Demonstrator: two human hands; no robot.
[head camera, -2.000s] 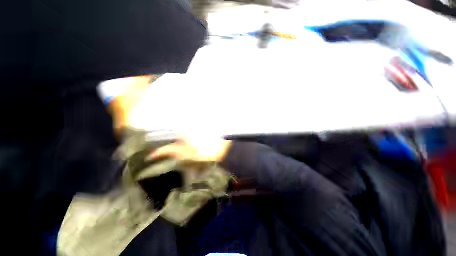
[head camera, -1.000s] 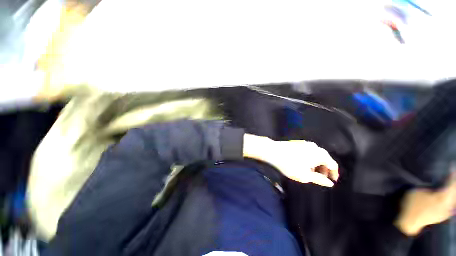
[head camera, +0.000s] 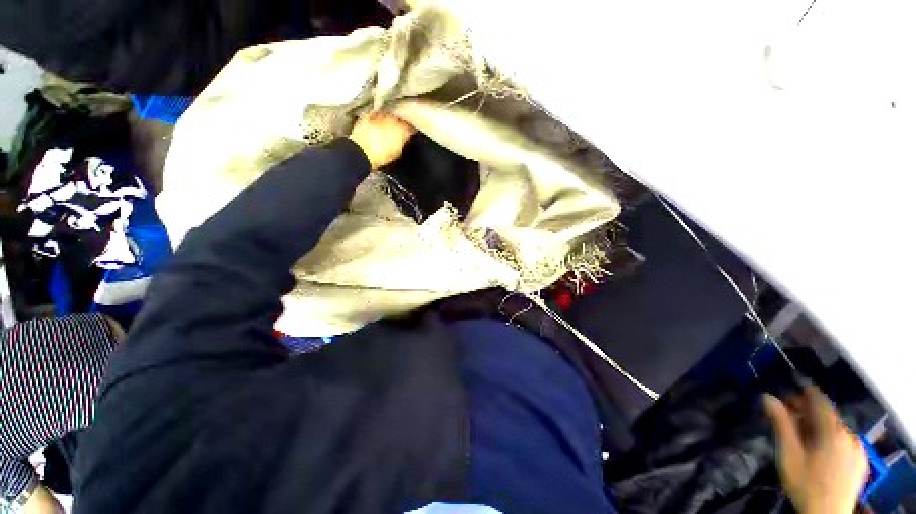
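A khaki cloth bag (head camera: 251, 131) with frayed edges lies across my lap, its mouth open and dark inside. My left hand (head camera: 382, 139) grips the bag's rim at the upper left of the mouth; its fingertips are partly hidden by the cloth. My right hand (head camera: 819, 457) is at the lower right, beside black garments (head camera: 693, 452). Its thumb and fingers are apart, and I see nothing held. It is slightly blurred, and its wrist is cut off by the picture's edge.
The white table's curved edge (head camera: 743, 266) runs down the right side. A pale cord (head camera: 603, 359) hangs from the bag. A dark pile (head camera: 181, 40) is at the upper left. Another person's striped sleeve (head camera: 50, 381) is at the lower left. White scraps (head camera: 85, 201) lie at the left.
My left hand has moved from the dark garments leftward to the bag's rim. The bag now spreads open in view. The view has turned left and down, and the right hand stays at the lower right.
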